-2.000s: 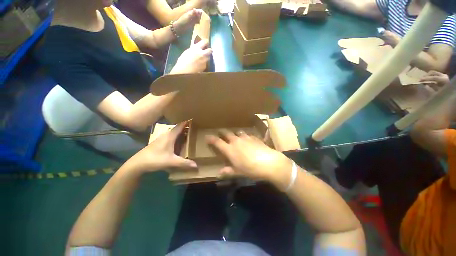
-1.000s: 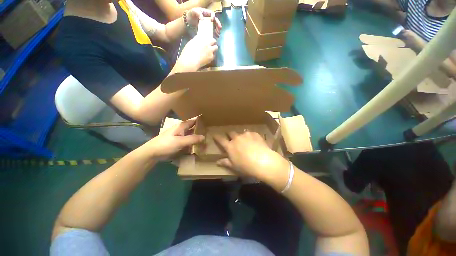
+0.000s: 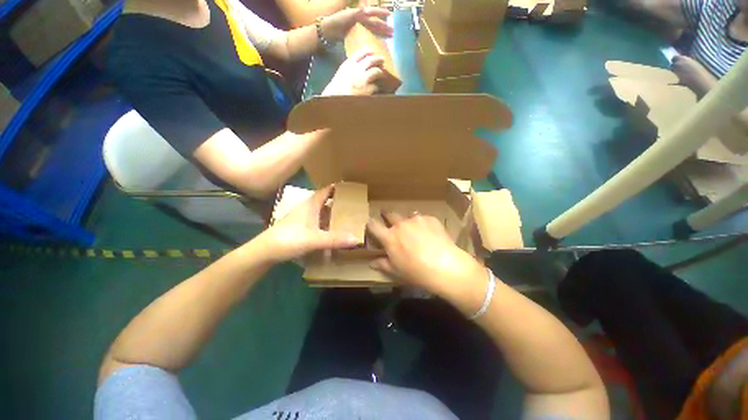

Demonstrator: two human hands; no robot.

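Observation:
A brown mailer box sits before me at the table edge, its lid panel [image 3: 410, 139] standing up at the far side with rounded ends. My left hand [image 3: 303, 230] grips the left side wall [image 3: 350, 212], thumb on the near side and fingers behind it; the wall panel is tilted over the tray. My right hand [image 3: 422, 248] reaches into the tray, its fingertips on the floor beside that wall. The right side flap [image 3: 497, 219] stands folded outward. Flat cardboard layers [image 3: 344, 272] lie under the box at the near edge.
Stacked brown boxes [image 3: 459, 41] stand on the green table [image 3: 545, 123] beyond the lid. A seated person [image 3: 184, 90] at the left holds cardboard. Another person's cardboard blanks [image 3: 656, 102] lie at the right. A pale round post [image 3: 631, 156] slants across the right; blue shelving [image 3: 49, 156] is far left.
The left side wall panel now shows broad and leans inward in my left hand. My right hand stays in the tray. The whole view has shifted, with the scene further right.

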